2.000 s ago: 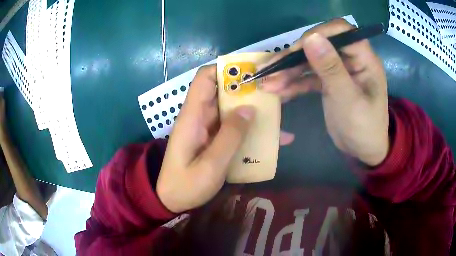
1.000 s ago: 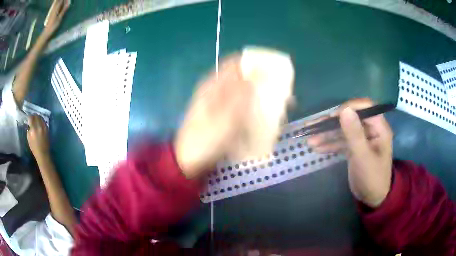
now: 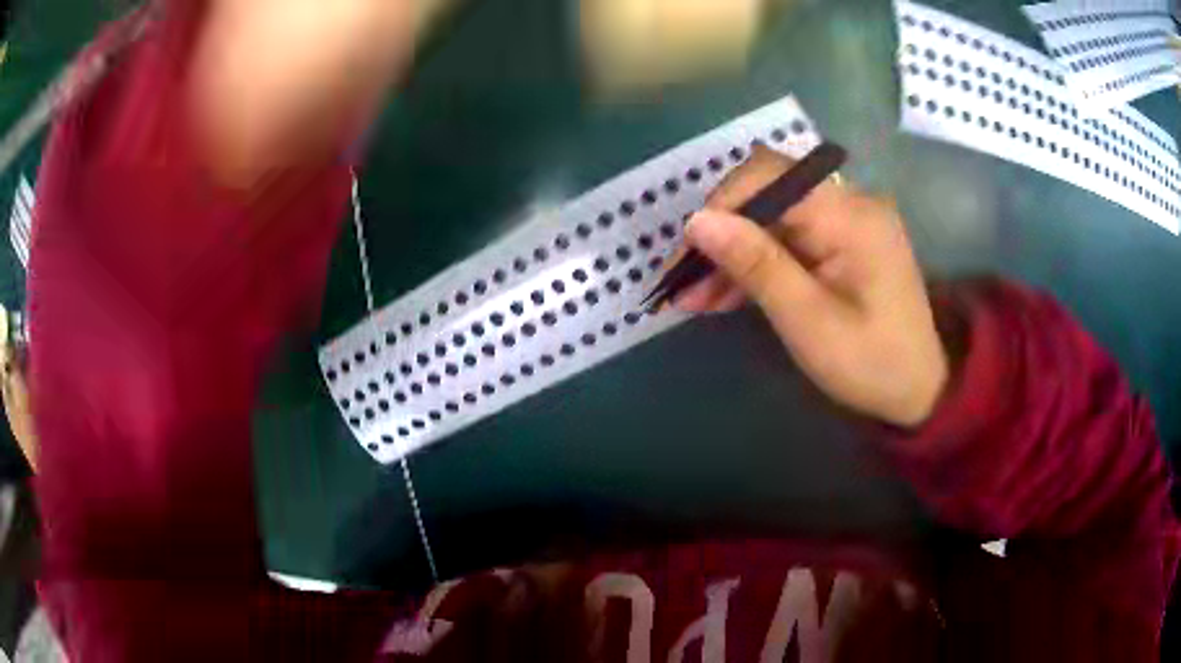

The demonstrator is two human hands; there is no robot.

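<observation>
My right hand [image 3: 829,279] holds the black tweezers [image 3: 777,194], their tip low over the lower right part of a white sticker sheet [image 3: 427,343] with rows of dark dots. I cannot tell whether the tip touches a dot. My left hand [image 3: 304,65] is strongly blurred and cut off by the top edge at the upper left. Its fingers and anything in them cannot be seen. A blurred cream shape [image 3: 667,45], which looks like a phone back cover, is at the top edge, apart from the visible part of my left hand.
More dotted white sheets [image 3: 1023,110] overlap at the upper right on the green surface [image 3: 622,440]. A thin pale line [image 3: 417,512] crosses the surface beneath the sheet. My left sleeve [image 3: 156,337] covers much of the left side. A sliver of another person's arm [image 3: 16,408] shows at the left edge.
My left hand has moved up and left, away from the centre. The cream cover now shows at the top edge. The tweezers have moved left and now point down over the sheet.
</observation>
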